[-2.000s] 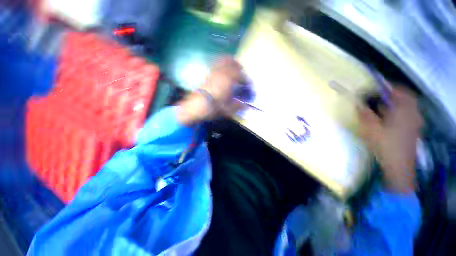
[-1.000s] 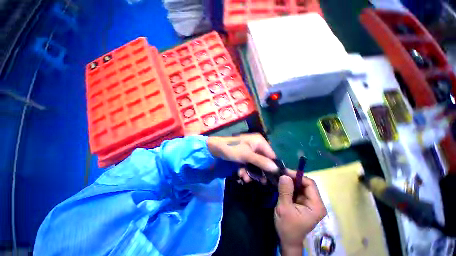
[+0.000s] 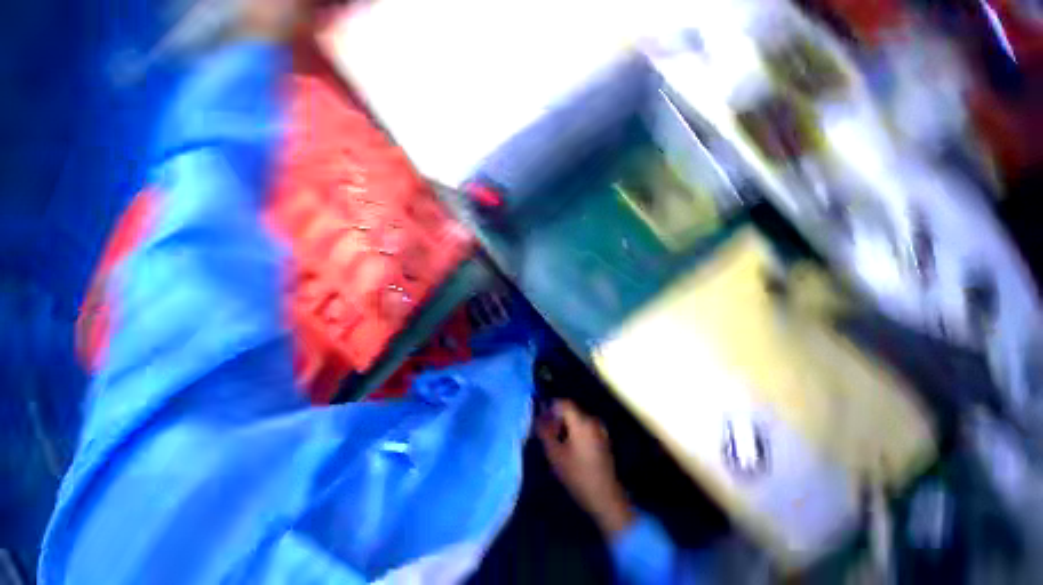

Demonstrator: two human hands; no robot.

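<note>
The frame is strongly blurred. My left arm in its blue sleeve reaches up the left side across the red trays (image 3: pixel 355 217). My left hand (image 3: pixel 269 17) is cut off by the top edge, and what it holds cannot be told. My right hand (image 3: pixel 578 446) is low in the middle, over the dark area at the bench's near edge, with fingers curled; a small dark thing shows at the fingertips, too blurred to name. A small dark round watch case (image 3: pixel 746 443) lies on the white paper on the cream-yellow board (image 3: pixel 732 331).
A white-topped box (image 3: pixel 480 80) with a red-lit switch (image 3: pixel 486 197) stands beyond the red trays. The green mat (image 3: pixel 583 263) has a yellowish framed part (image 3: pixel 669 200) on it. A thick black tool barrel (image 3: pixel 915 354) lies right of the board. White papers and blurred parts are farther right.
My hands have come apart. My left hand has moved up and away over the red trays; my right hand has moved down and left of the board. The view has turned and blurred.
</note>
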